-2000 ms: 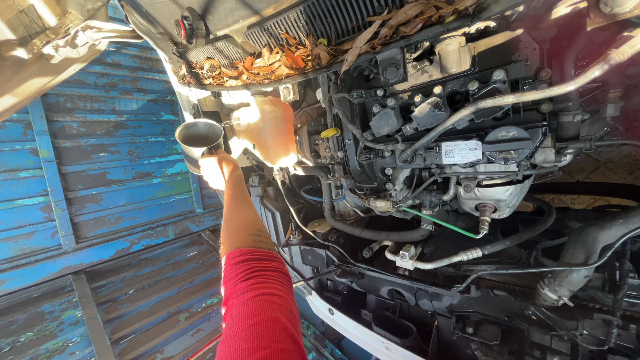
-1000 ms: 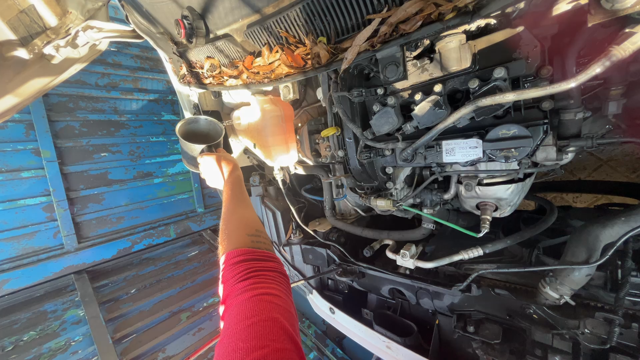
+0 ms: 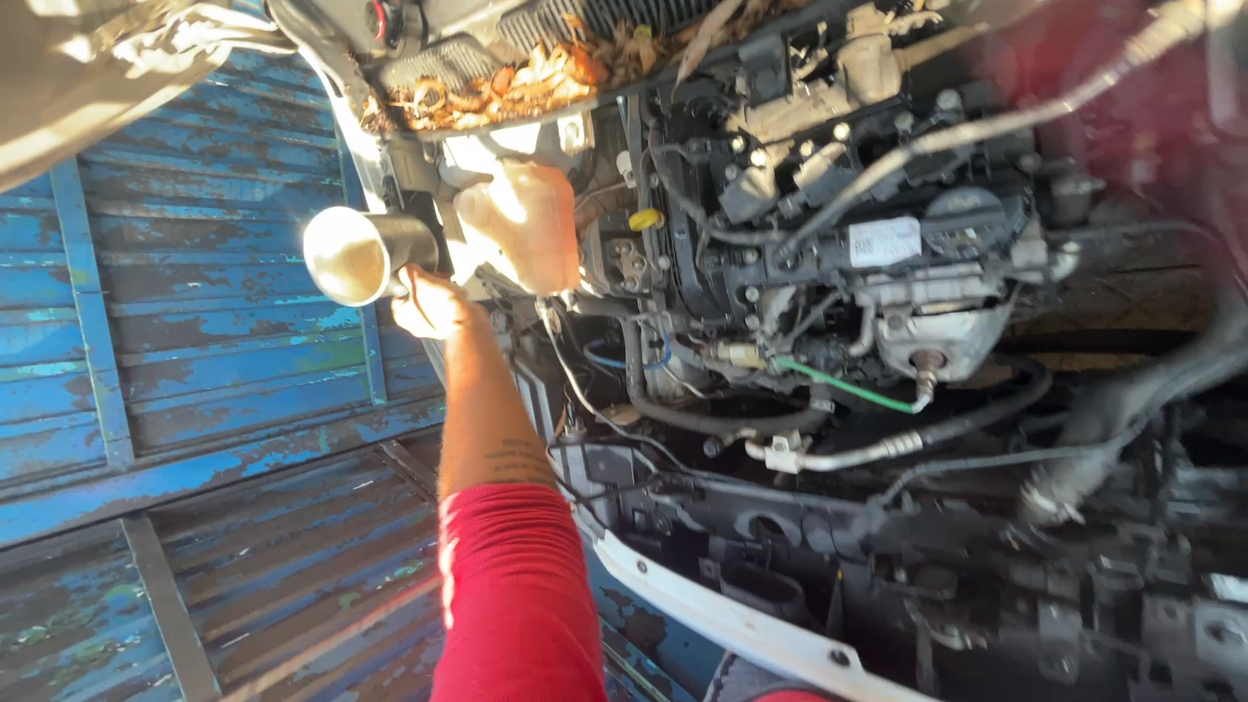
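Observation:
My left hand (image 3: 429, 304), at the end of a red sleeve, is closed on the handle of a metal mug (image 3: 356, 255). The mug is tilted, its round mouth turned toward the camera, beside the plastic coolant reservoir (image 3: 531, 229) at the side of a car's engine bay. Sunlight glares on mug and reservoir, and the mug's contents cannot be made out. A yellow dipstick handle (image 3: 645, 219) stands to the right of the reservoir. My right hand does not show.
Dry leaves (image 3: 546, 76) lie along the cowl. The engine (image 3: 887, 244) has hoses, a green-sleeved wire (image 3: 846, 386) and a metal pipe (image 3: 916, 151) around it. A white body panel edge (image 3: 721, 624) runs along the front. Blue peeling metal sheeting (image 3: 224, 244) stands at the left.
The mug has tipped over further, from near upright to lying on its side, with my left hand still on its handle. The view has shifted slightly.

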